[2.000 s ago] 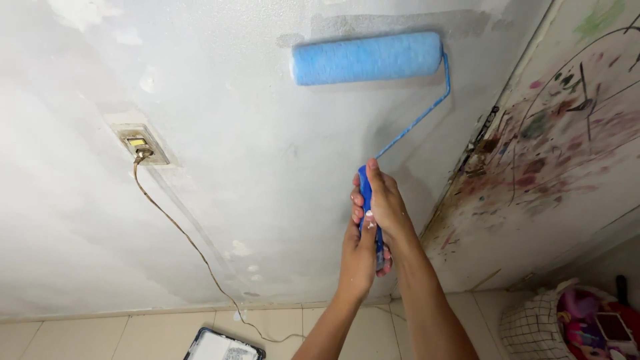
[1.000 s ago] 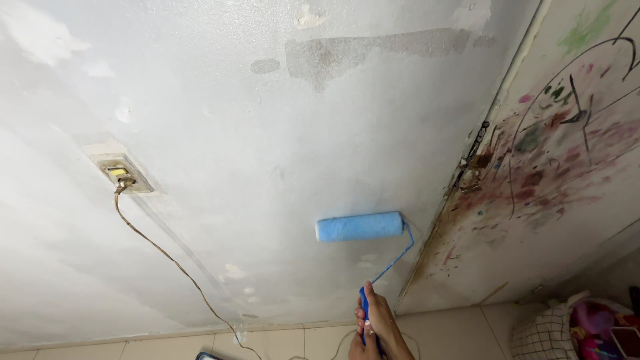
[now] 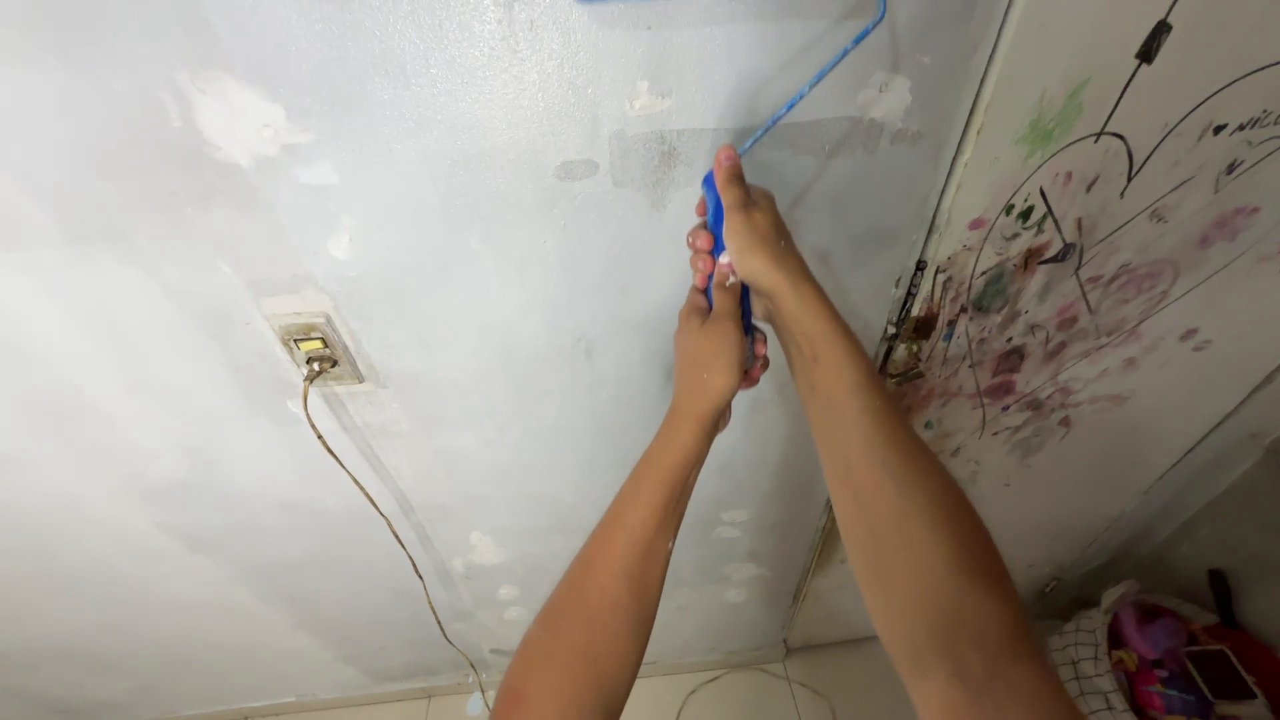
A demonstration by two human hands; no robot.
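Both hands grip the blue handle of a paint roller point(image 3: 716, 215) in front of a grey-white wall point(image 3: 480, 300). My right hand point(image 3: 755, 235) holds the upper part, its thumb pointing up along the handle. Below it, my left hand point(image 3: 712, 350) is closed round the lower part. The roller's blue wire frame point(image 3: 815, 80) slants up to the right, and only a sliver of the blue roller cover shows at the top edge. Darker grey patches point(image 3: 650, 160) and whitish filler spots point(image 3: 240, 120) mark the wall.
A wall outlet point(image 3: 318, 348) at the left has a cord point(image 3: 385, 520) running down to the tiled floor point(image 3: 740, 690). On the right stands a door point(image 3: 1120, 400) covered with paint smears and drawn lines. A basket point(image 3: 1085, 655) of colourful things sits at the lower right.
The roller went down the wall between the two earlier frames, then up again, until its cover is nearly out of view at the top. Both hands moved with it and kept their grip.
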